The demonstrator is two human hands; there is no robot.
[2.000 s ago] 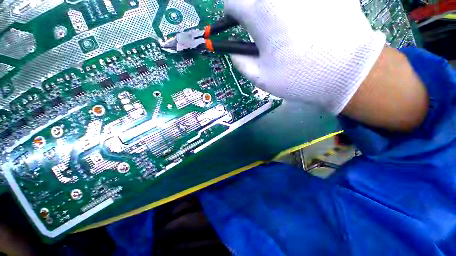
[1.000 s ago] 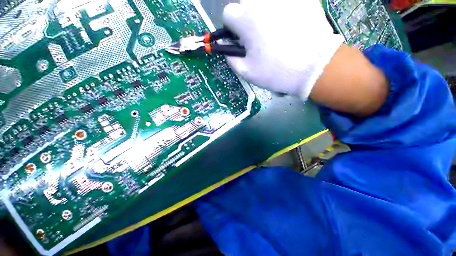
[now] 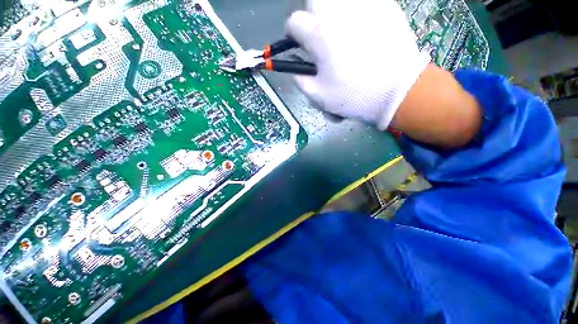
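Observation:
A large green printed circuit board (image 3: 152, 120) with silvery hatched areas and a pale border fills the left and middle, solder side up. My right hand (image 3: 361, 60), in a white knitted glove, holds diagonal cutters (image 3: 253, 62) with black handles and orange-red near the pivot. Their silver jaws point left, over the board's upper right part near its border. I cannot tell if the tips touch a lead. My left hand is not in view.
A dark green mat (image 3: 342, 158) with a yellow edge strip (image 3: 247, 253) lies under the board. Small bits lie on it near my right wrist. Another green board (image 3: 453, 31) is at the upper right. My blue sleeve and clothing fill the lower right.
The board has shifted left and down in the picture. The cutters have moved rightward across the board, closer to its right border, still in my right hand.

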